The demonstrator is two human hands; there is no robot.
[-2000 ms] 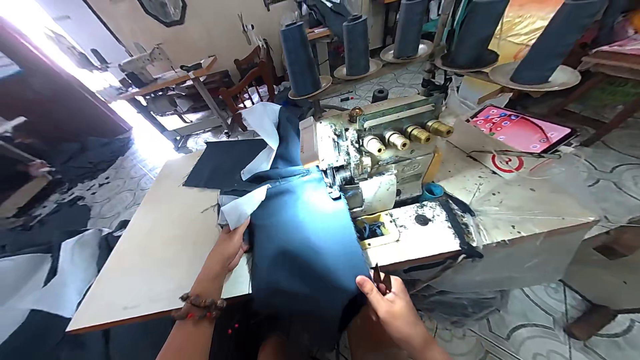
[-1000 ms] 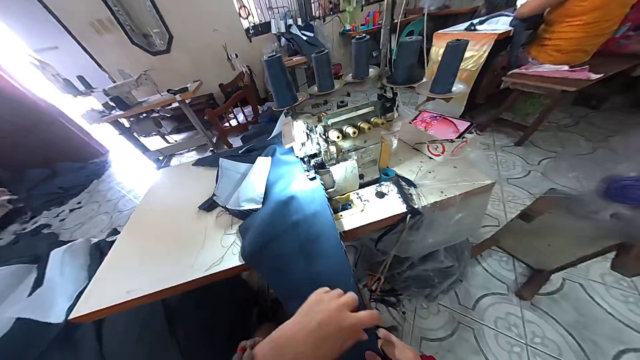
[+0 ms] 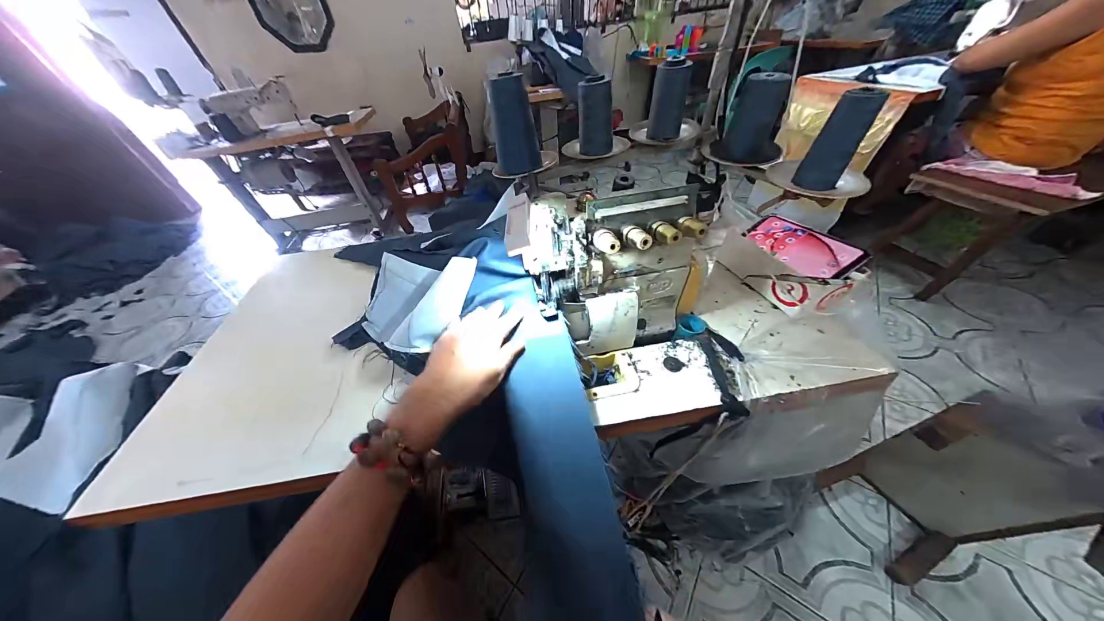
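Note:
My left hand (image 3: 479, 354) lies on navy blue fabric (image 3: 552, 414) just left of the serger's presser foot area, palm down, a beaded bracelet on its wrist. The long fabric strip runs from the serger (image 3: 638, 259) over the table's front edge and down to the bottom of the view. White pieces (image 3: 423, 302) lie on dark cloth beside my left hand. Only a sliver of my right hand (image 3: 660, 614) shows at the bottom edge, near the strip; its fingers are hidden.
Several thread cones (image 3: 515, 125) stand behind the serger. A phone with a pink screen (image 3: 806, 247) lies on the right of the white table (image 3: 250, 379). A wooden stool (image 3: 983, 474) is at the right. A person in orange (image 3: 1044, 112) works at the back right.
My left hand has moved forward from the lower end of the strip to the fabric beside the serger. The scissors seen in my right hand two seconds ago are out of sight.

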